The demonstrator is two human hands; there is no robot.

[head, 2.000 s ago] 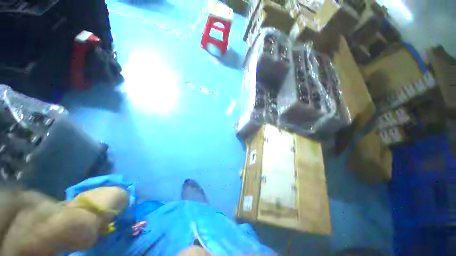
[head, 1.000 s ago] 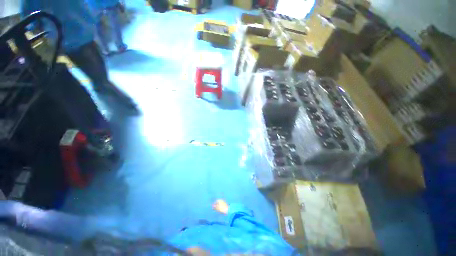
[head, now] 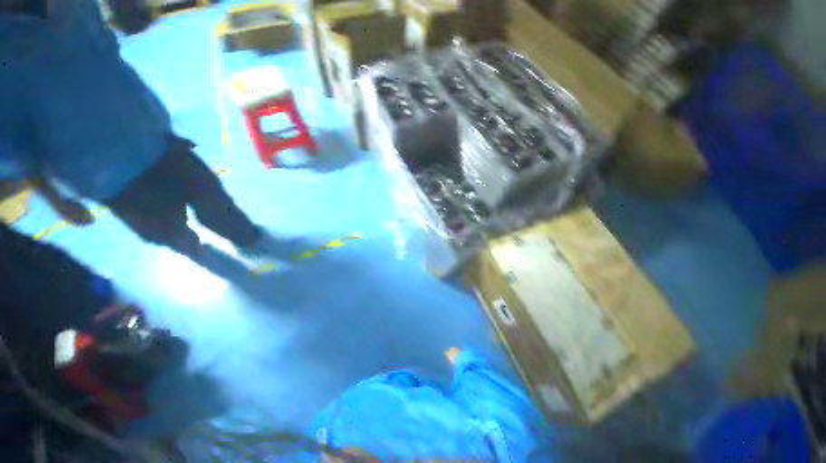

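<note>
A film-wrapped stack of grey trays with dark units in rows [head: 507, 172] stands on the floor right of centre, with a notch in its top. A long brown carton [head: 625, 298] touches its near side. My right hand [head: 453, 354] shows only as a small, blurred bit of skin at the end of a blue sleeve at bottom centre; its fingers cannot be made out. My left hand is not in view. Dark, wrinkled, shiny material, perhaps film [head: 244, 445], lies blurred along the bottom left edge.
A person in a blue smock [head: 81, 118] stands at left. A red stool [head: 281, 134] bears a pale box. Dark crates and a red truck part [head: 100, 384] are at lower left. Open cartons [head: 362, 41] stand behind the stack; blue bins [head: 761, 154] are at right.
The view has swung about, and the wrapped stack now sits further left and higher than one second ago. The person in blue shows larger at left. My left hand, seen two seconds ago, is gone.
</note>
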